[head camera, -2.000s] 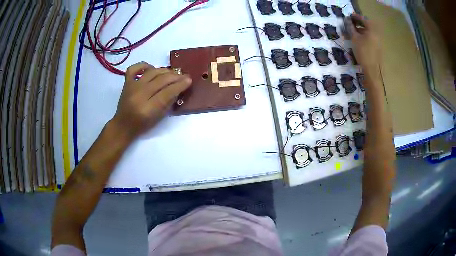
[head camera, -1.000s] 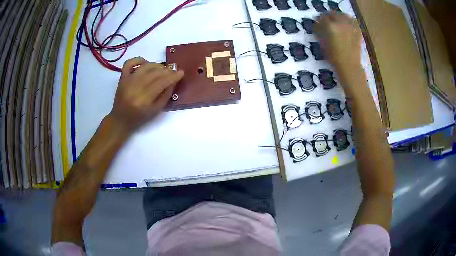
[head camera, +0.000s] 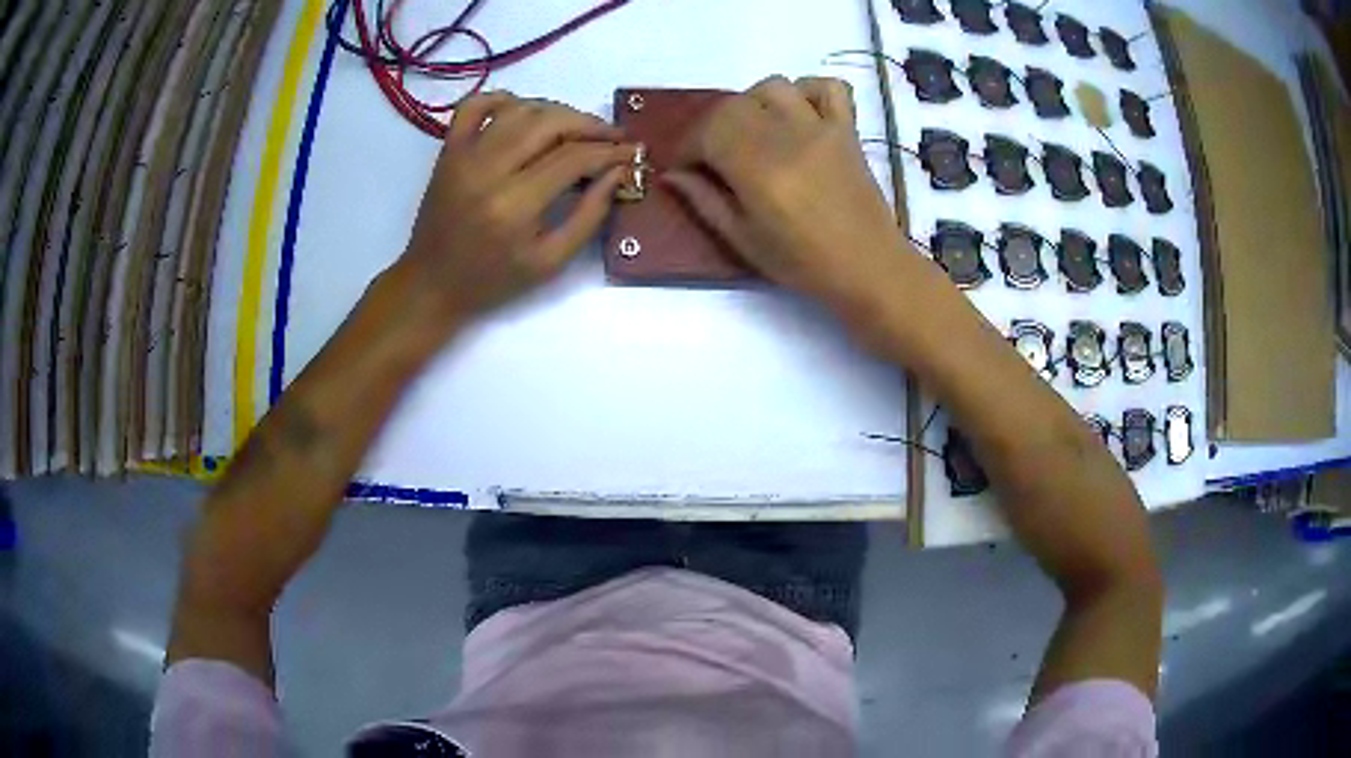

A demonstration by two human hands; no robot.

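The reddish-brown test fixture [head camera: 685, 249] lies flat on the bench, screws showing at its left corners. Small brass and silvery contact terminals [head camera: 634, 173] are at its left edge. My left hand [head camera: 511, 193] has thumb and fingertips at these terminals; whether they grip them is unclear. My right hand [head camera: 793, 178] is over the fixture's right part, its thumb and fingertips bent close to the terminals. It hides the locating nest and anything in it. Whether it holds a lead wire or speaker cannot be seen.
The speaker tray [head camera: 916, 378] at right holds rows of small speakers [head camera: 960, 255], with one tan bare spot near its top. My right forearm crosses its lower part. A cardboard sheet [head camera: 1267, 252] lies beyond. Red and black cables [head camera: 511, 62] loop upper left. Stacked boards [head camera: 111, 252] stand far left.
My right hand has moved left from the speaker tray onto the fixture. A tan spot now shows in the tray's second row. The whole view has shifted, with things appearing further right and higher.
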